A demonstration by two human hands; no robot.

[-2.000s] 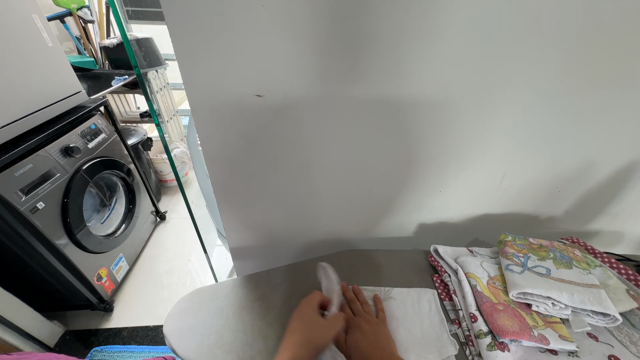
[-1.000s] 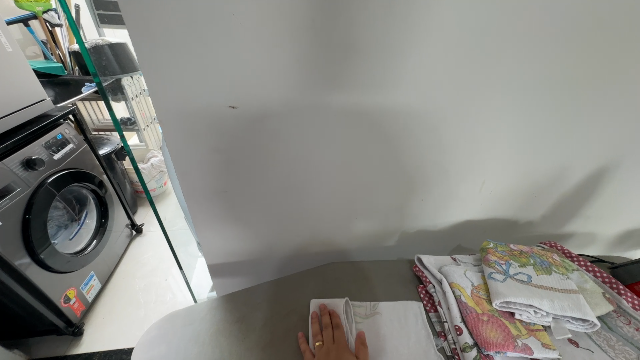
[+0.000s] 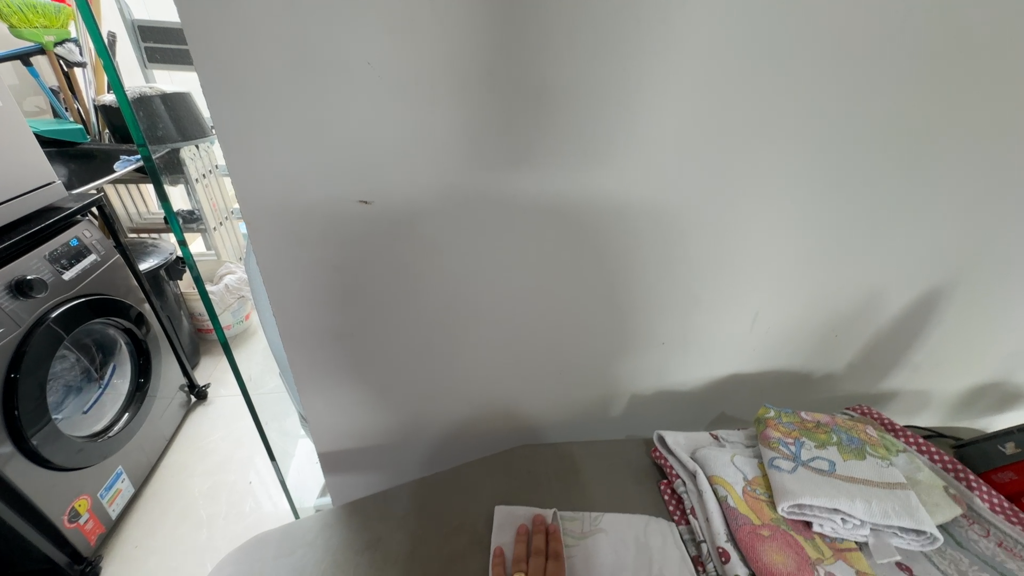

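My left hand (image 3: 538,548) lies palm down at the bottom edge, its fingers extended over the left part of a white cloth (image 3: 624,538). A ring shows on one finger. Under the fingers, a folded layer of the cloth ends in a raised edge, and a faint pattern marks the part to its right. The cloth rests on a grey padded surface, probably an ironing board (image 3: 416,520); its lower part is cut off by the frame. My right hand is out of view.
Folded printed kitchen towels (image 3: 840,488) are piled at right beside the cloth. A red and black object (image 3: 996,460) is behind them. A white wall (image 3: 560,240) rises behind the board. At left are a glass panel edge (image 3: 184,248) and a front-loading washing machine (image 3: 96,384).
Two seconds ago both hands were on the cloth and a part of it stood lifted; now that part lies folded down. One hand has left the view.
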